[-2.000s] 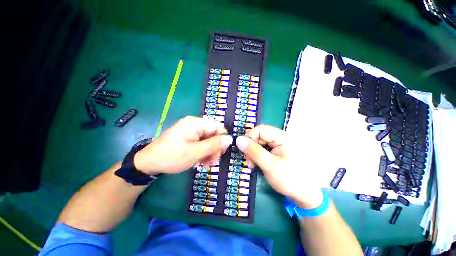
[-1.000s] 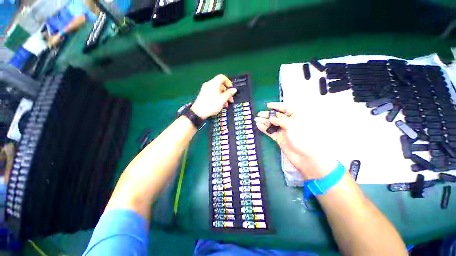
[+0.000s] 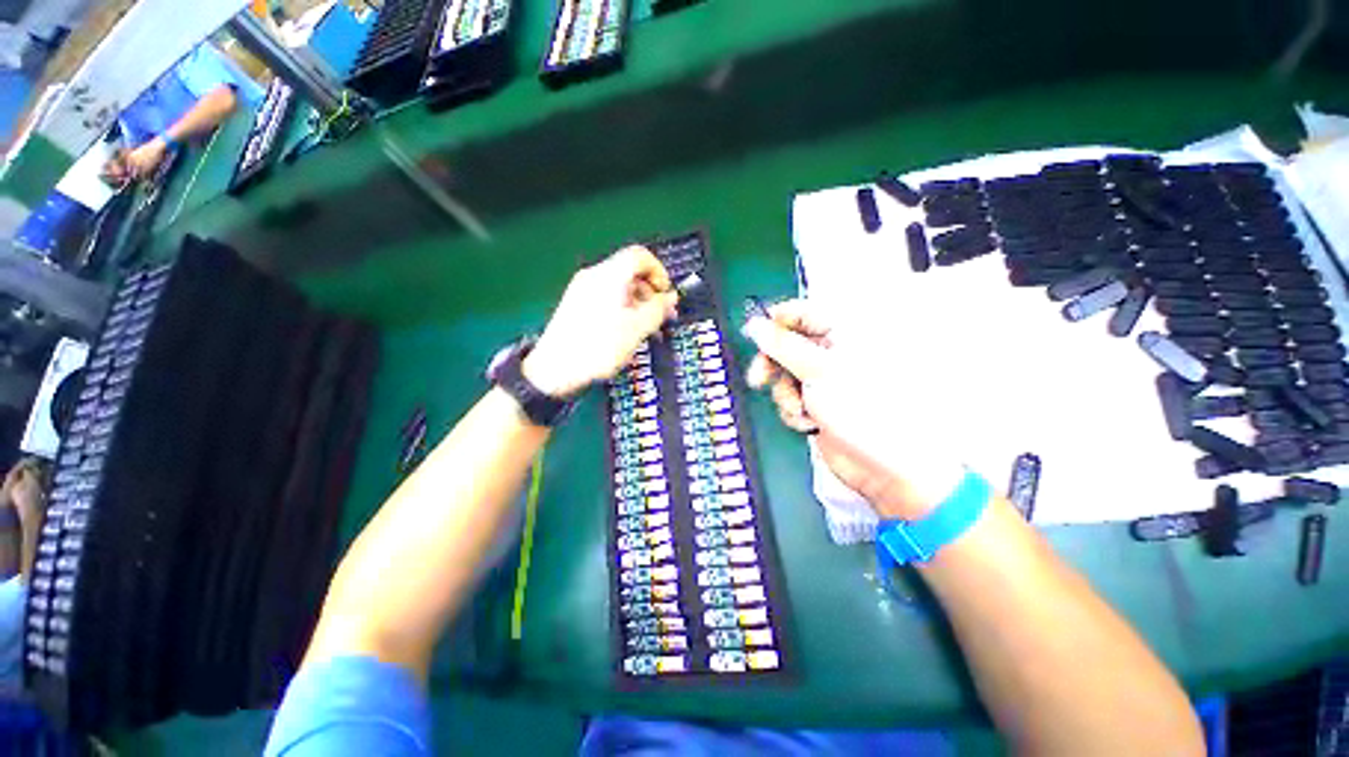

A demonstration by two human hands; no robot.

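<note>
The long black foam tray lies in front of me, with two columns of green-white-yellow circuit board assemblies and a few black units at its far end. My left hand, with a black watch on the wrist, is over the tray's far part and pinches a small circuit board assembly with a pale end. My right hand, with a blue wrist strap, is between the tray and the white sheet. It holds a small dark piece at the fingertips, probably a plastic housing; its details are blurred.
Black housings lie in rows and loose on the white sheet at right. A tall tray stack stands at left. A raised green shelf behind holds more trays. Another person's arm shows at upper left.
The view has shifted slightly. My left hand now shows a pale-ended piece in its fingertips. My right hand has turned, with its dark piece now raised at the fingertips.
</note>
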